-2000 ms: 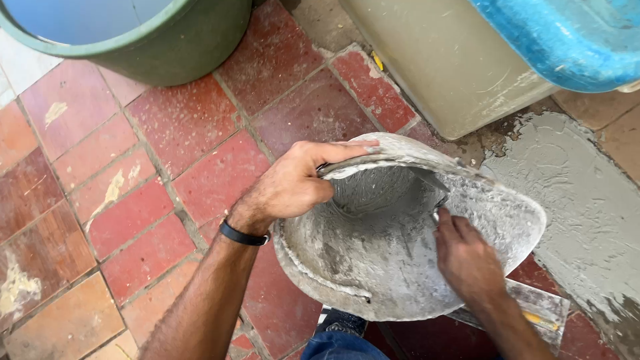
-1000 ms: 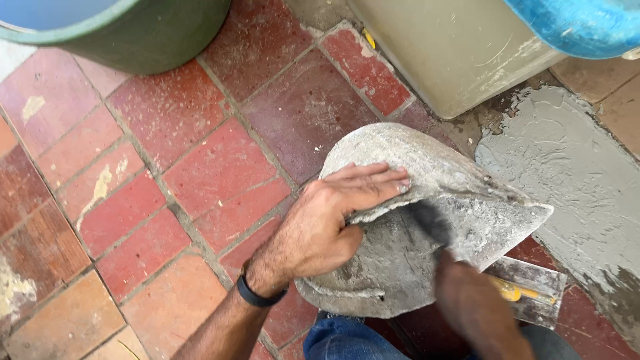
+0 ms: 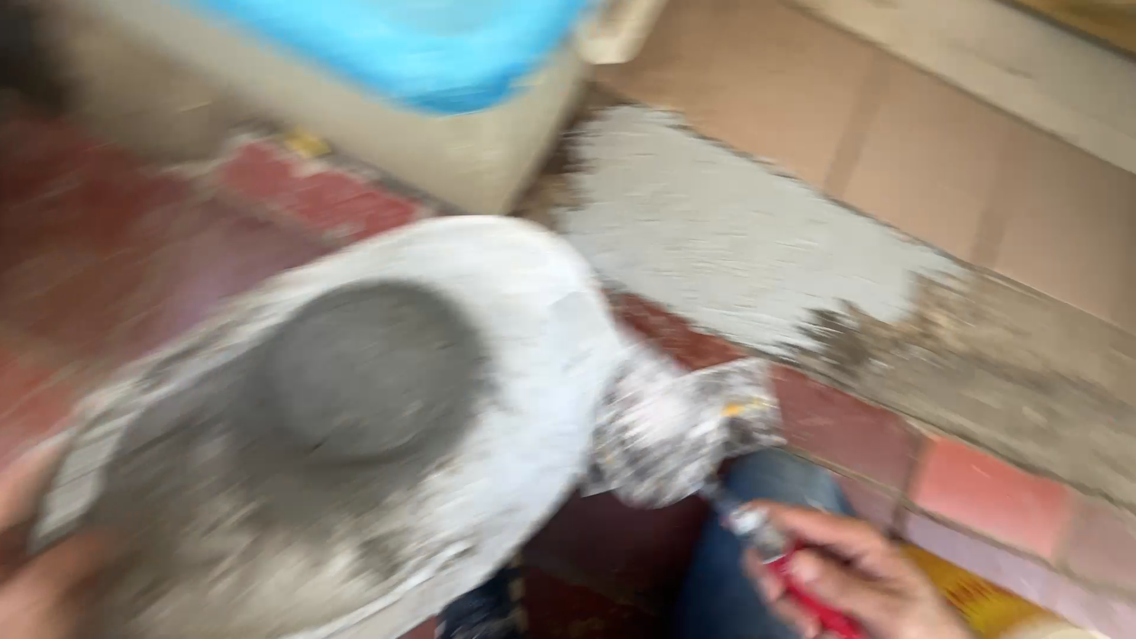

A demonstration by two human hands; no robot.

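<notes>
Blurred by motion, my left hand (image 3: pixel 49 532) grips the rim of a flexible, mortar-caked bowl (image 3: pixel 541 355) at the lower left. Wet grey mortar (image 3: pixel 373 373) lies in its hollow. At the lower right my right hand (image 3: pixel 834 568) is closed around the red handle of a trowel (image 3: pixel 652 426), whose mortar-smeared blade is beside the bowl's right edge. Behind that blade, partly covered, lies a flat smeared metal tool (image 3: pixel 754 404) with a bit of yellow on it. A patch of smooth wet mortar (image 3: pixel 710 231) covers the floor beyond.
A beige container (image 3: pixel 470 151) with a bright blue lid or basin (image 3: pixel 444 53) on top stands at the upper left. Red floor tiles (image 3: pixel 985 484) surround the work, with bare rough floor (image 3: pixel 976 382) beside the mortar patch. Something yellow (image 3: pixel 985 595) lies at the lower right.
The bowl, folded over in my left hand a second ago, is tipped so its inside faces up. My right hand has moved out of it, with the trowel to its right. The view has swung right.
</notes>
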